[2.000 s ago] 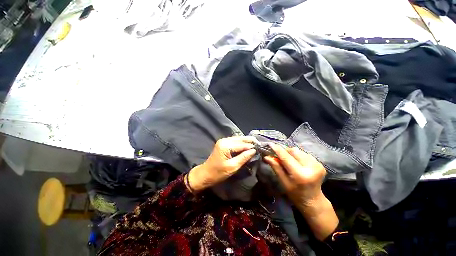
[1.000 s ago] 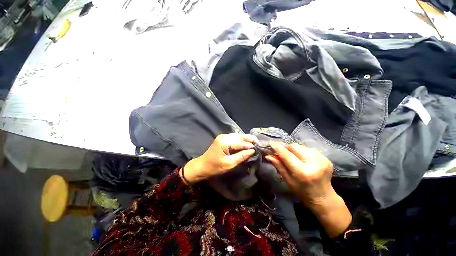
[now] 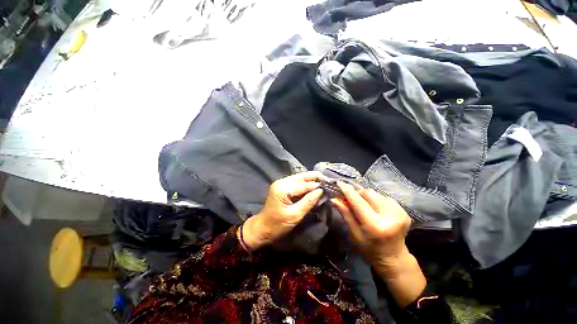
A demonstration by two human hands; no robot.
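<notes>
A grey denim garment with topstitched edges and small metal buttons lies over the table's near edge. My left hand pinches a seam edge of it between thumb and fingers. My right hand is beside it, nearly touching, with its fingertips closed on the same edge. A small orange-red spot shows under my right fingers; the rest of that object is hidden in the palm. Any thread at the fingertips is too fine to see.
Grey and black garments are heaped behind my hands, and one with a white label hangs over the edge at right. White table; a round wooden stool stands at lower left.
The view has shifted slightly back and forth. My right hand and wrist moved right and then back left; both hands stay on the same edge of the garment.
</notes>
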